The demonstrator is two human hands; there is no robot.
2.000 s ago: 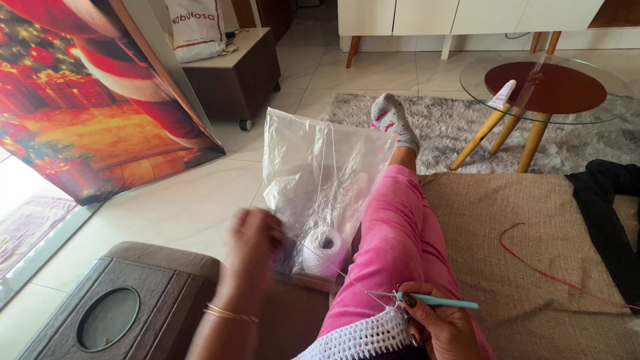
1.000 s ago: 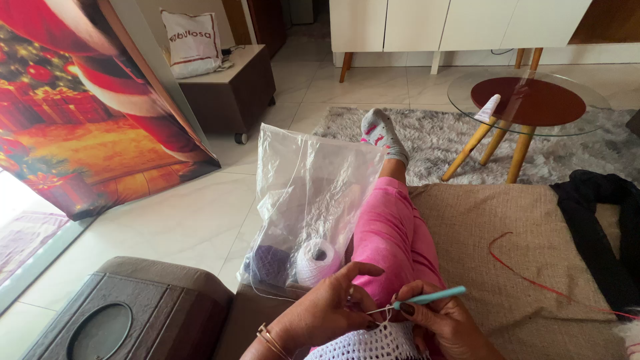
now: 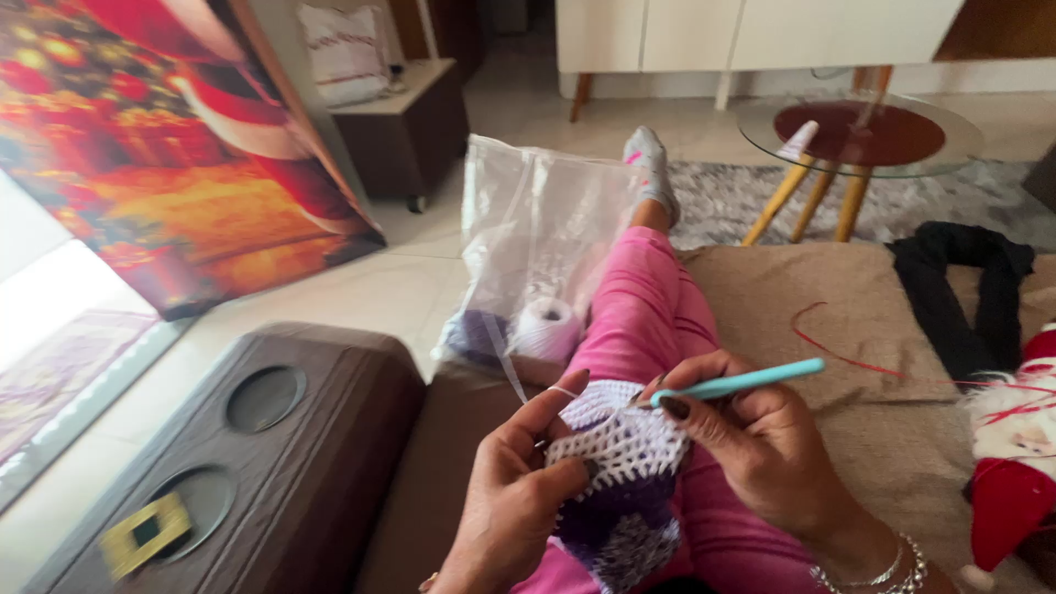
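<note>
My left hand [image 3: 528, 470] pinches the edge of a white and purple crochet piece [image 3: 619, 462], with white yarn running over its raised index finger. A crochet hook with a turquoise handle [image 3: 742, 381] is gripped in my right hand [image 3: 767, 445], its tip at the white stitches. The piece lies over the pink-trousered legs. Beyond my left hand, a clear plastic bag [image 3: 544, 223] stands open beside the leg, with a white yarn ball [image 3: 546, 330] and a purple yarn ball [image 3: 480, 337] inside.
A brown armrest with cup holders [image 3: 330, 371] is at left, a gold square object [image 3: 146, 535] on it. Black cloth [image 3: 949, 305], red cord [image 3: 850, 356] and a Santa figure [image 3: 1011, 462] lie on the beige sofa cover [image 3: 792, 305]. A glass-topped table [image 3: 858, 136] stands beyond.
My left hand first moved from beside the bag to the crochet piece near the hook. Now its index finger is raised with yarn over it, and more of the piece shows.
</note>
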